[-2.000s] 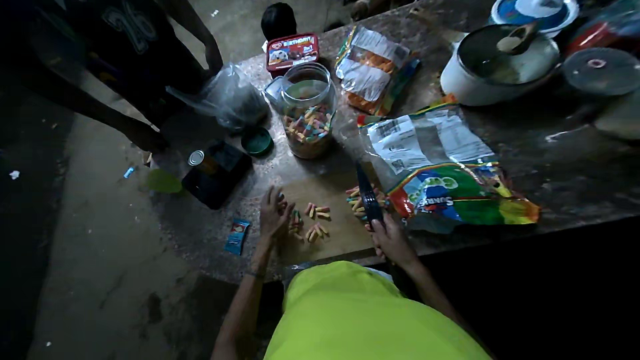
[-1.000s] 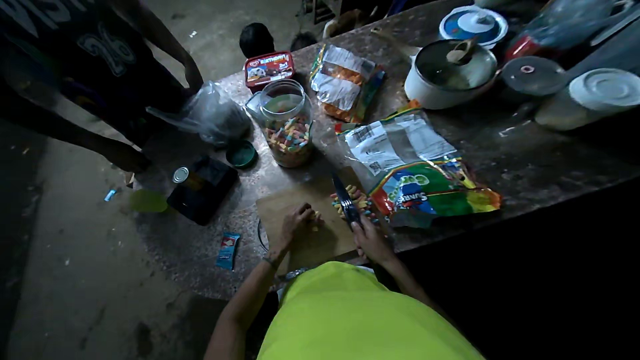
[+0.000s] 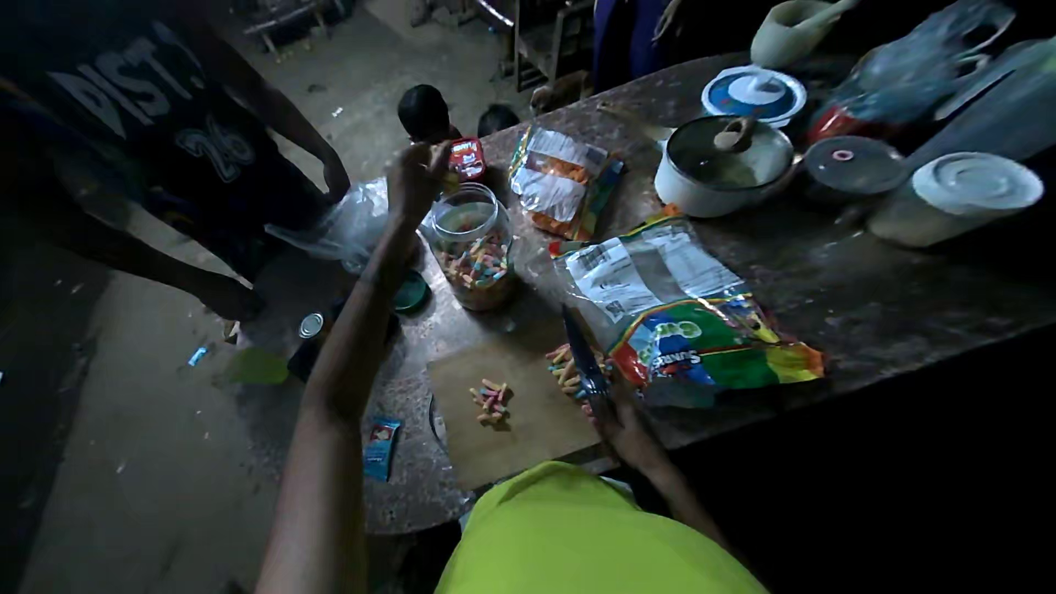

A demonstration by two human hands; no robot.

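My left hand (image 3: 419,177) is raised over the rim of a clear plastic jar (image 3: 473,247) that holds many coloured candy pieces. Its fingers are bent together; whether they pinch something is unclear. My right hand (image 3: 620,425) grips a dark-bladed knife (image 3: 584,355) at the right side of a wooden cutting board (image 3: 528,441). Beside and partly under the blade lies a pile of candy pieces (image 3: 563,370). A smaller pile of cut candy (image 3: 492,402) rests on the board's left half. An opened candy bag (image 3: 701,330) lies right of the knife.
A second candy bag (image 3: 561,181), a red tub (image 3: 468,158) and a green lid (image 3: 410,292) surround the jar. A white pot (image 3: 726,165) and lidded containers (image 3: 957,198) stand at right. A blue packet (image 3: 381,448) lies left of the board. Another person (image 3: 223,140) stands at left.
My left hand has gone from the board up to the jar. My right hand has stayed by the right pile with the knife.
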